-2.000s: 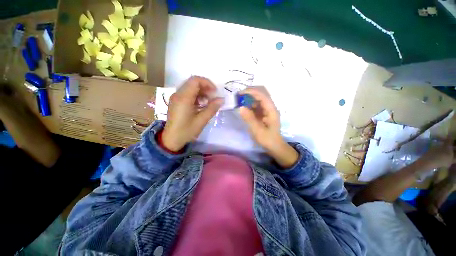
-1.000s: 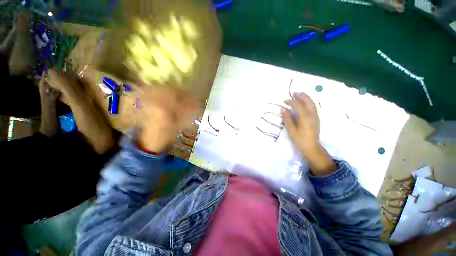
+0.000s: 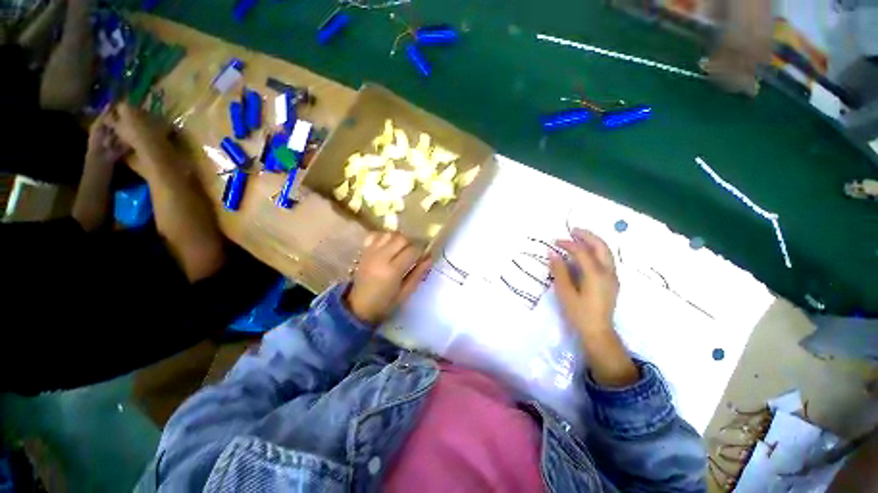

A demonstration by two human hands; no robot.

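Note:
My left hand (image 3: 383,274) lies with curled fingers at the left edge of the white work sheet (image 3: 664,327), just below the parts box. Whether its fingers hold anything is hidden. My right hand (image 3: 589,279) is over the sheet, its thumb and fingertips by several thin dark lead wires (image 3: 520,282). I cannot tell if it grips one. The open cardboard parts box (image 3: 332,130) holds many yellow insulating pieces (image 3: 390,178). Clear plastic film (image 3: 549,361) shines on the sheet near my body.
Several blue battery packs (image 3: 234,190) lie left of the box. More packs (image 3: 626,117) lie on the green belt (image 3: 501,91), with white strips (image 3: 736,195). A person's arm (image 3: 173,202) is at left. Wires and white pieces (image 3: 785,453) lie at lower right.
The view has swung left, showing more packs and belt. The blue pack earlier in my right hand no longer shows there. My left hand, blurred near the box before, now rests below it.

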